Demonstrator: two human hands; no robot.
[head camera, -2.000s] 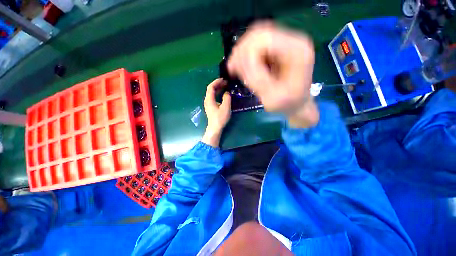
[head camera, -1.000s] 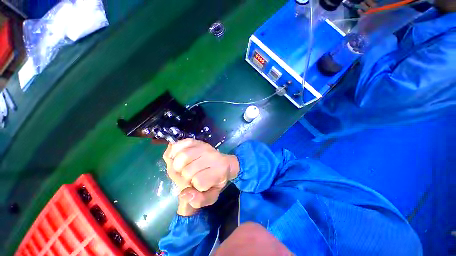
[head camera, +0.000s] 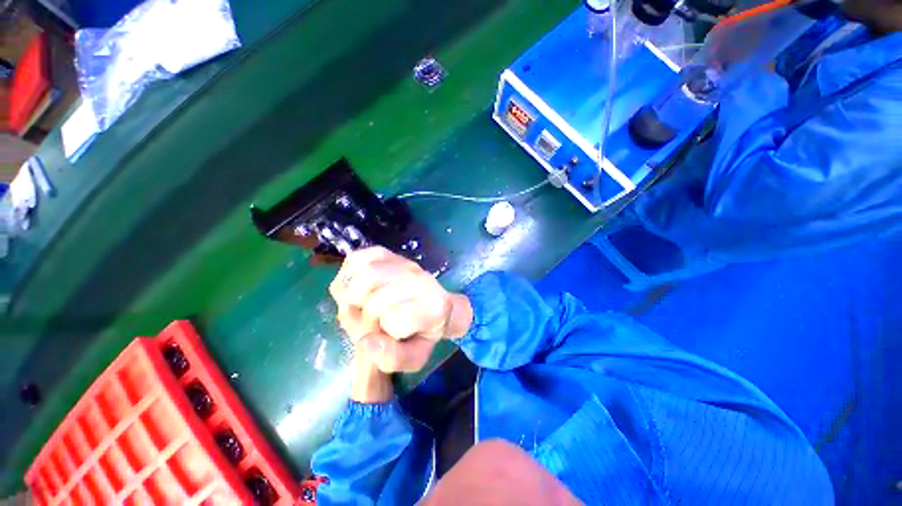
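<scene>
The black toggle clamp fixture (head camera: 341, 222) stands on the dark green bench with its metal linkage showing. My right hand (head camera: 396, 292) is closed at the near end of the linkage, around the lever's handle, which the fingers hide. My left hand (head camera: 388, 358) is just below and against my right hand, largely covered by it; what its fingers hold cannot be seen. A small white bottle (head camera: 499, 218) lies to the right of the fixture. No workpiece can be made out in the fixture.
A blue control box (head camera: 584, 109) is at upper right, with a thin tube to the fixture. An orange-red tray (head camera: 129, 425) is at lower left. A round part (head camera: 429, 72) lies on the brighter green belt. A clear bag (head camera: 148, 54) and a neighbour's blue sleeve (head camera: 791, 188) also show.
Since two seconds ago, my raised right hand has come down onto the lever and my left hand has joined it. The view has turned. In the last second both hands have barely moved.
</scene>
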